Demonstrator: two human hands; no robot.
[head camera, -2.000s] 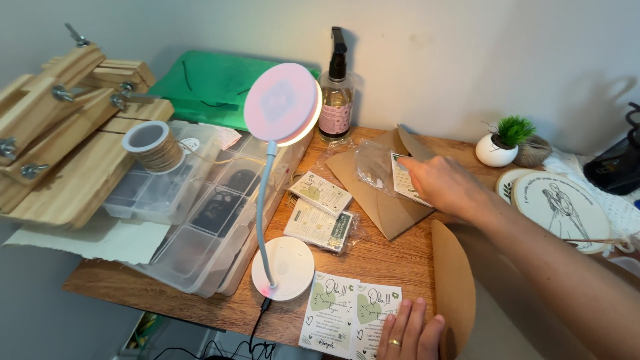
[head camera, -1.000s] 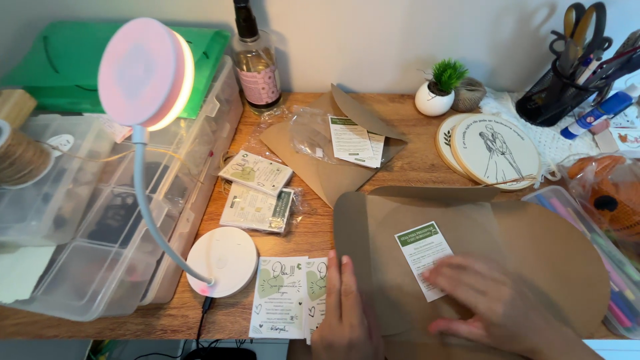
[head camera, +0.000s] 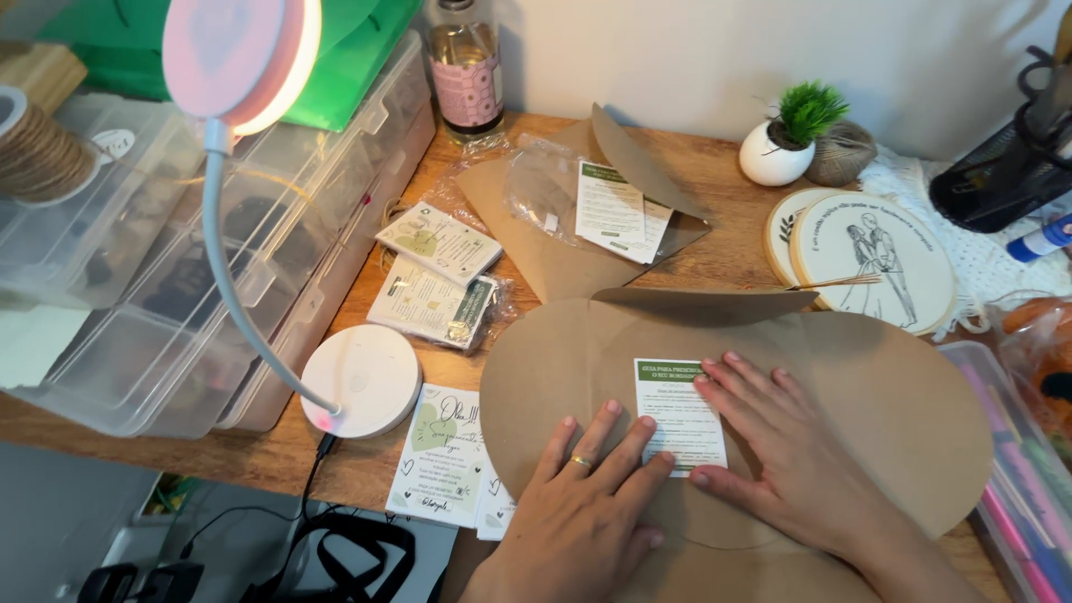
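An unfolded kraft paper envelope (head camera: 871, 394) with rounded flaps lies before me, its far flap raised. A small printed card (head camera: 682, 427) with a green heading rests on its middle. My left hand (head camera: 586, 486), a ring on one finger, lies flat with its fingertips at the card's left edge. Spread over the card's right edge and the kraft paper is my right hand (head camera: 779, 452). Neither hand grips anything. Printed cards with green shapes (head camera: 440, 456) lie left of the envelope, partly under it. Behind is another kraft envelope (head camera: 511, 218) bearing printed cards (head camera: 615, 213) and clear plastic.
A lamp (head camera: 360, 377) and wrapped card packs (head camera: 435, 301) stand left, beside clear organizer boxes (head camera: 276, 293). Farther back are a bottle (head camera: 466, 75) and potted plant (head camera: 779, 151). Embroidery hoops (head camera: 875, 260), a mesh pen holder (head camera: 988, 176) and a pen box (head camera: 1013, 494) are right.
My left hand has moved from the left cards and envelope edge to the small card. My right hand, earlier at the rear envelope, now lies at the small card. The view has shifted.
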